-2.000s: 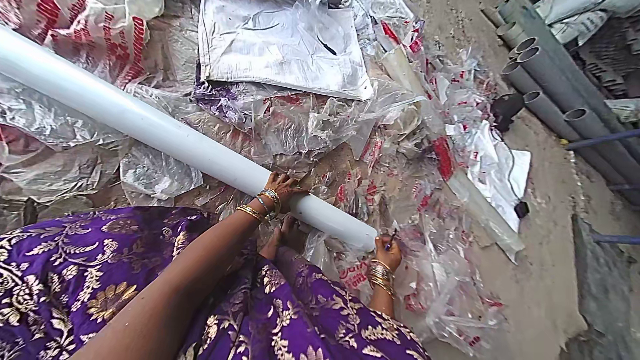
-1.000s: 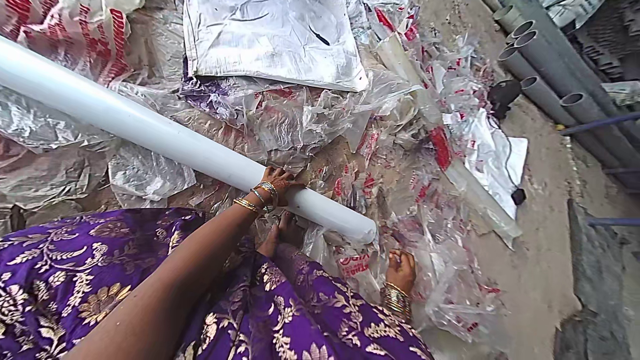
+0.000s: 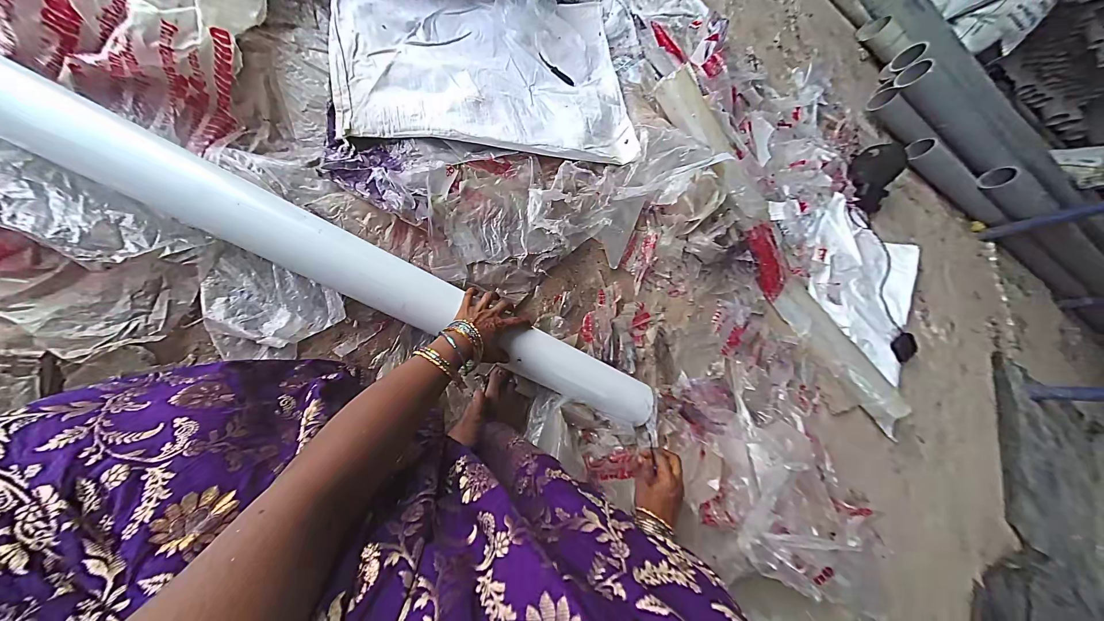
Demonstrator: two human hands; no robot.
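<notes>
A long white plastic pipe (image 3: 328,250) runs from the upper left down to the middle of the view. My left hand (image 3: 490,326), with bangles at the wrist, is laid over the pipe a little way back from its lower right end. Close below that end is my right hand (image 3: 659,485), its fingers closed on a thin, small thing that is too blurred to name. Clear plastic film (image 3: 759,457) with red print lies around and under this end. A bare foot (image 3: 492,405) shows beside the pipe, below my left hand.
A white sack (image 3: 483,78) lies flat beyond the pipe. To its right, a clear plastic sleeve (image 3: 837,354) with a red band crosses the litter of film. Several grey pipes (image 3: 1026,198) are stacked at the upper right, near blue bars (image 3: 1056,220). Purple patterned cloth (image 3: 216,492) covers my legs.
My right hand was at the pipe's end two seconds ago, then drew back below it; now its fingers are just under the end. My left hand has stayed on the pipe.
</notes>
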